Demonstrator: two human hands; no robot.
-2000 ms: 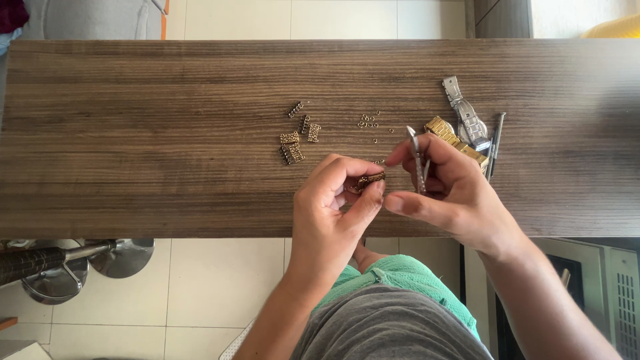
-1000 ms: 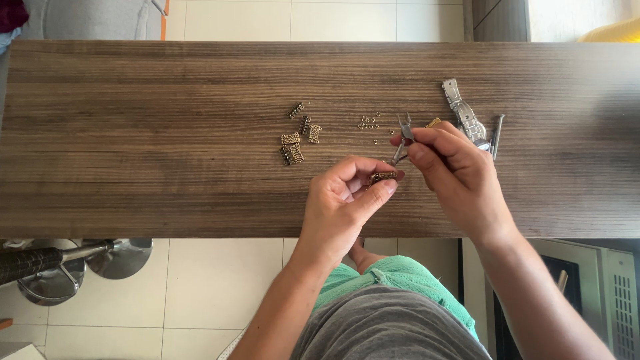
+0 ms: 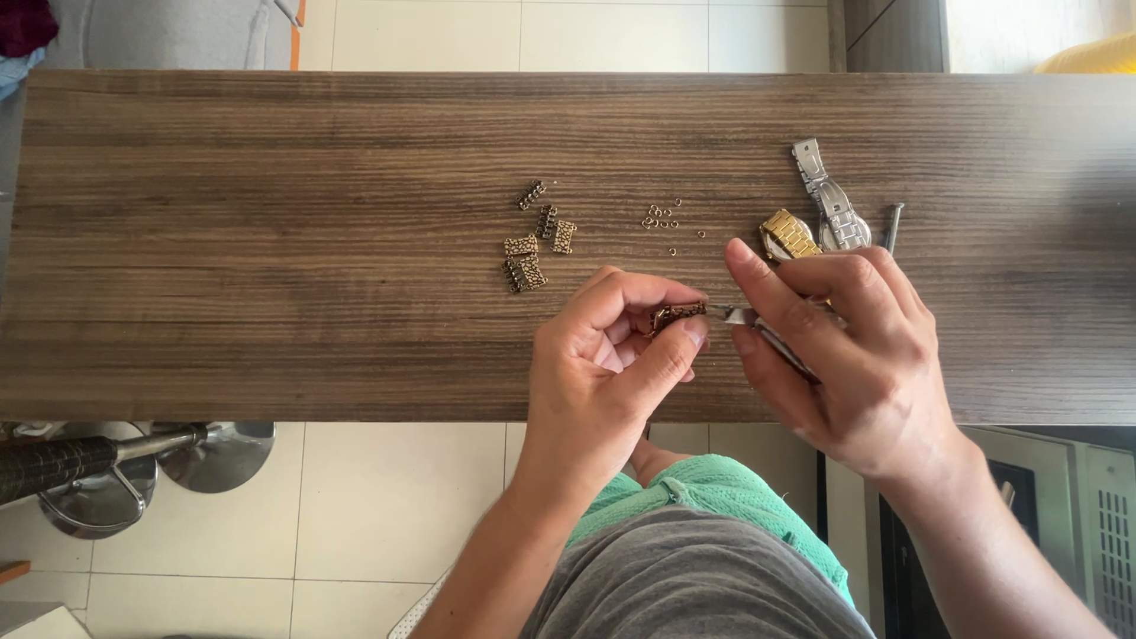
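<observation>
My left hand (image 3: 612, 355) pinches a bronze-coloured patterned metal link piece (image 3: 679, 312) between thumb and fingers. In my right hand (image 3: 843, 355) are small metal pliers (image 3: 781, 346), their jaws against the right end of that piece; whether the jaws grip anything is too small to tell. Up and left of my hands lie several loose links, among them a patterned link (image 3: 564, 237) and a dark link (image 3: 532, 194). Small open jump rings (image 3: 658, 216) are scattered above my hands. Beyond my right hand lie a gold-coloured metal watch (image 3: 788, 235) and a silver-coloured one (image 3: 839, 213).
A metal rod with a flat head (image 3: 895, 222) lies right of the watches, partly behind my right hand. The wooden table's (image 3: 266, 266) near edge runs below my hands. Chrome stool bases (image 3: 213, 457) stand on the tiled floor at lower left.
The pliers, pointing upward one second ago, now point left, with their jaws at the held piece. My right hand has turned and moved lower, and the gold-coloured watch shows more.
</observation>
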